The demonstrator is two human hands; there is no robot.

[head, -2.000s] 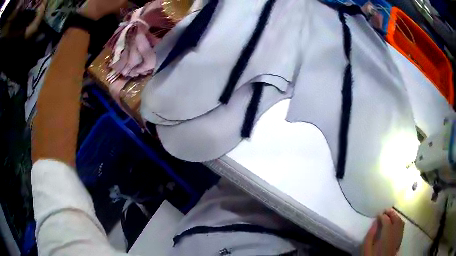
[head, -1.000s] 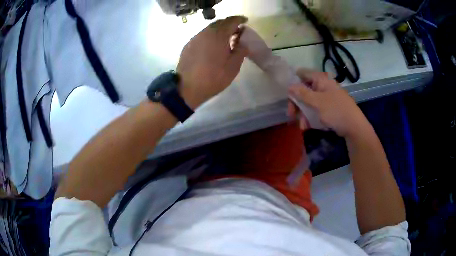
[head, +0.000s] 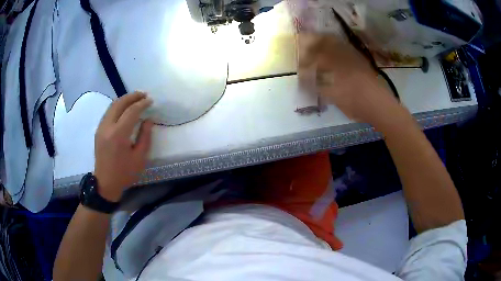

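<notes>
The pale grey-blue panel (head: 159,66) with a dark band lies on the table left of the needle, its rounded edge toward me. My left hand (head: 123,140) rests with its fingertips on the panel's near edge, thumb apart from the fingers. My right hand (head: 340,74) is blurred, over a pale pink strip (head: 309,82) right of the needle area. Its fingertips are unclear, so its grip cannot be told. The black scissors (head: 389,85) are partly hidden behind my right hand.
The sewing machine head (head: 230,12) with its bright lamp is at the top. More banded panels (head: 38,93) overlap at the far left. A ruler band (head: 241,156) runs along the table's front edge. An orange cloth (head: 299,184) is on the lap.
Since one second ago my left hand has left the pink strip and moved left to the panel. My right hand has moved up onto the table by the scissors.
</notes>
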